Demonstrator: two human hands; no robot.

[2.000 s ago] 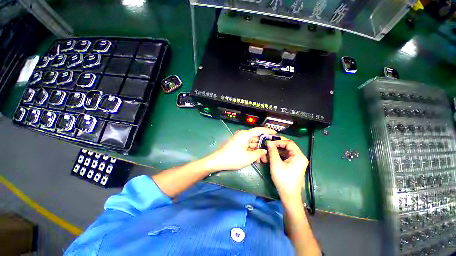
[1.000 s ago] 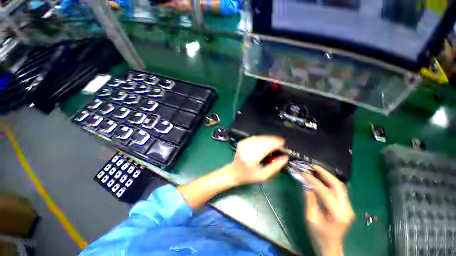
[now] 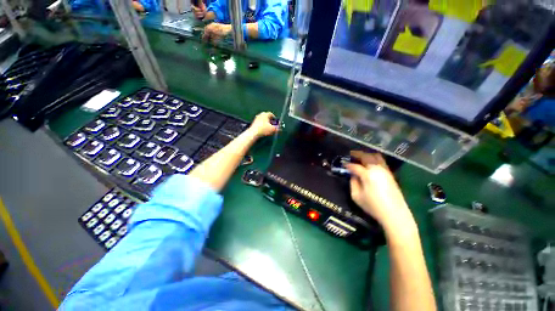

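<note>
My left hand point(image 3: 266, 124) is stretched forward beyond the left back corner of the black fixture machine point(image 3: 304, 189), with a small dark piece point(image 3: 275, 122) at its fingertips; its details are too small to tell. My right hand point(image 3: 372, 185) is over the machine top. Its thumb and fingers pinch the edge of a dark, silvery-rimmed watch case point(image 3: 341, 164) at the fixture nest; the fingers partly hide the case and the nest. The machine front shows lit digits and a glowing red switch point(image 3: 313, 214).
A black tray point(image 3: 210, 130) with rows of cases lies left, a small black block point(image 3: 109, 217) below it. Single cases point(image 3: 252, 177) point(image 3: 436, 192) lie beside the machine. An acrylic guard point(image 3: 377, 124) and screen hang above. Clear trays point(image 3: 487, 261) stand right. Another person's hands show behind.
My hands have parted: the left has moved forward and left, away from the machine's front, and the right has moved back onto the nest. The view has shifted, with more of the screen showing.
</note>
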